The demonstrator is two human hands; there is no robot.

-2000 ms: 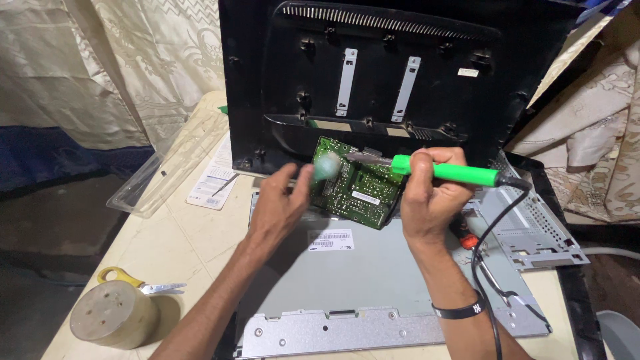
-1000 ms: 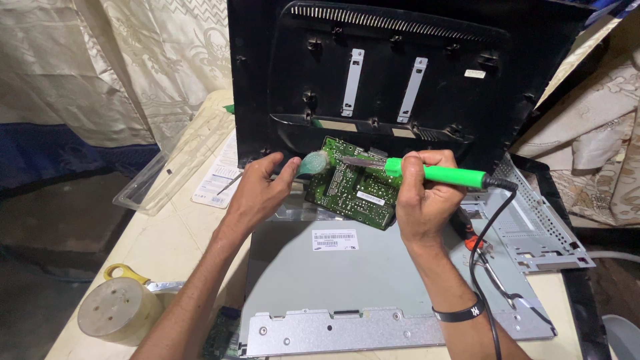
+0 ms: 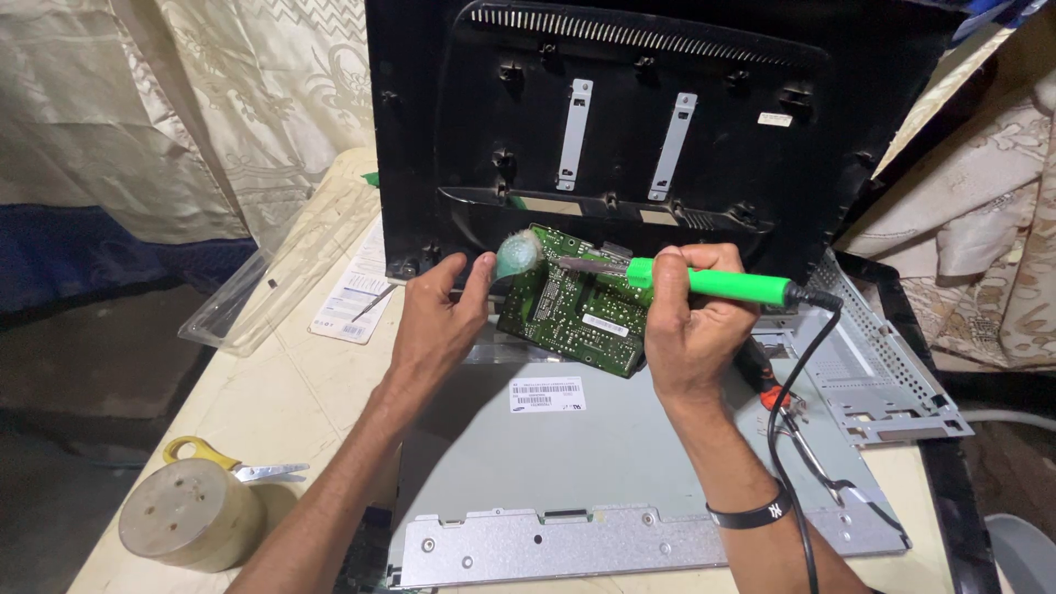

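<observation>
My left hand pinches a small teal brush, its pale bristle end at the upper left edge of a green circuit board. In my right hand is a soldering iron with a bright green handle; its metal barrel points left over the board, with the tip close to the brush. Whether the tip touches the board I cannot tell. The board leans, solder side up, between a black plastic monitor back cover and a grey display panel. My right fingers hide part of its right edge.
Yellow-handled scissors lie behind a round container at the lower left. A clear plastic tray and a printed card lie farther back. Orange-and-black pliers and a perforated metal frame are at the right. The iron's black cord crosses my right forearm.
The brush in my left hand, blurred over the board two seconds ago, is now at the board's upper left edge. The soldering iron stays in my right hand over the board.
</observation>
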